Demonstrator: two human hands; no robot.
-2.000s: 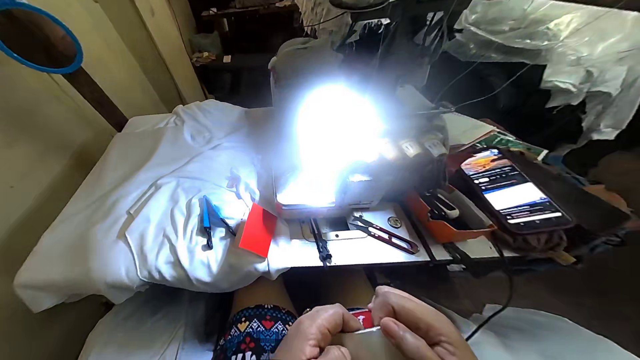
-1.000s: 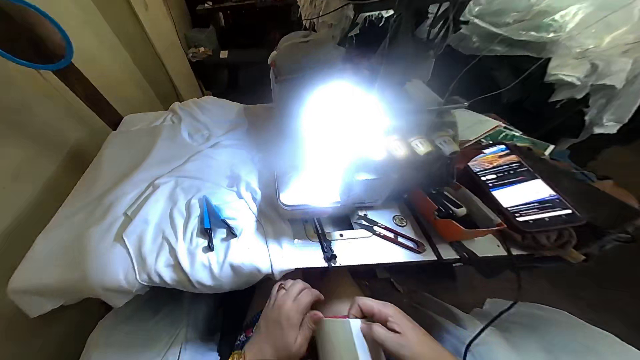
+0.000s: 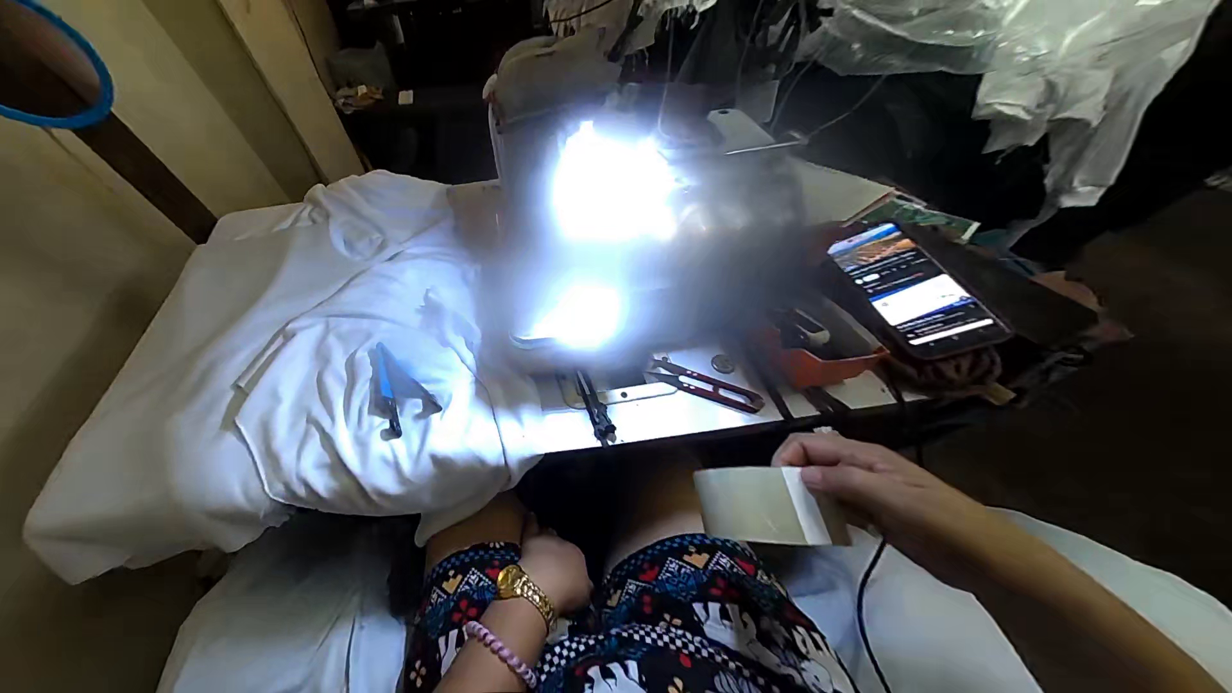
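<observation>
My right hand (image 3: 852,476) holds a wide roll of clear or pale adhesive tape (image 3: 751,505) by its right end, just in front of the table edge. My left hand (image 3: 555,573), with a gold watch and a pink beaded bracelet at the wrist, rests low between my thighs; its fingers are mostly hidden. On the table beyond are red thread snips (image 3: 707,385), a coin (image 3: 723,363) and a black slim tool (image 3: 595,409). A blue-handled tool (image 3: 386,385) lies on the white cloth (image 3: 318,433). The red piece is not visible.
Glare from a bright lamp (image 3: 611,183) hides much of what seems a sewing machine. At its right stand an orange open box (image 3: 828,368) and a lit phone (image 3: 916,289). A black cable (image 3: 866,606) hangs beside my right knee.
Both hands were together at the tape roll a second ago. Now the left hand has let go and moved down between the thighs, while the right has moved right with the roll.
</observation>
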